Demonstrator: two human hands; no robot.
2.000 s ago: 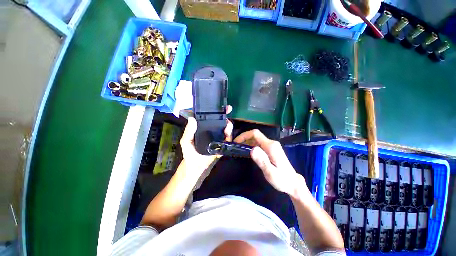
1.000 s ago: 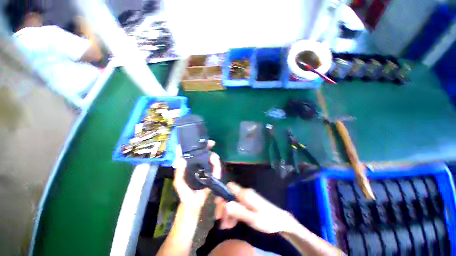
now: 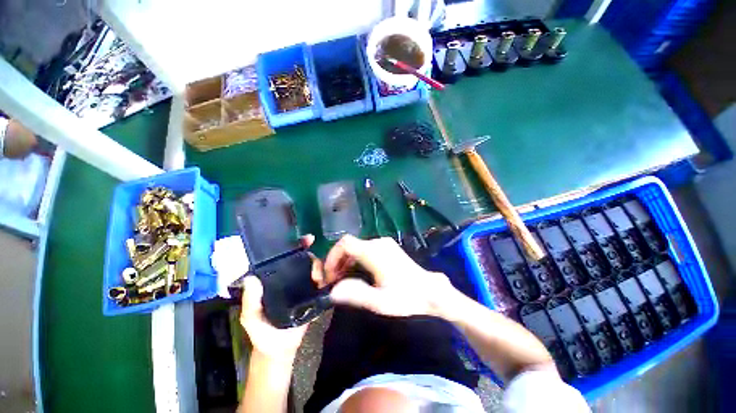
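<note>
A long black lock housing [image 3: 273,234] is held above the bench's front edge, its hollow back facing up. My left hand [image 3: 270,323] grips its lower end from the left and below. My right hand [image 3: 383,278] is over the right side of the lower end, fingers bent. A dark handle-like part [image 3: 311,309] lies at the housing's lower end beside a round fitting; my right fingers partly cover it, and the exact hold is hard to see.
A blue bin of metal sleeves [image 3: 157,250] stands left. A grey plate [image 3: 340,210], two pliers [image 3: 416,214] and a hammer [image 3: 500,193] lie right of the housing. Small bins and a grease tub [image 3: 399,56] stand behind. A blue crate of housings [image 3: 702,298] is at right.
The view has turned, so the bench appears shifted left and tilted. My right hand has moved up over the housing's lower right side; the dark part now lies closer against the housing.
</note>
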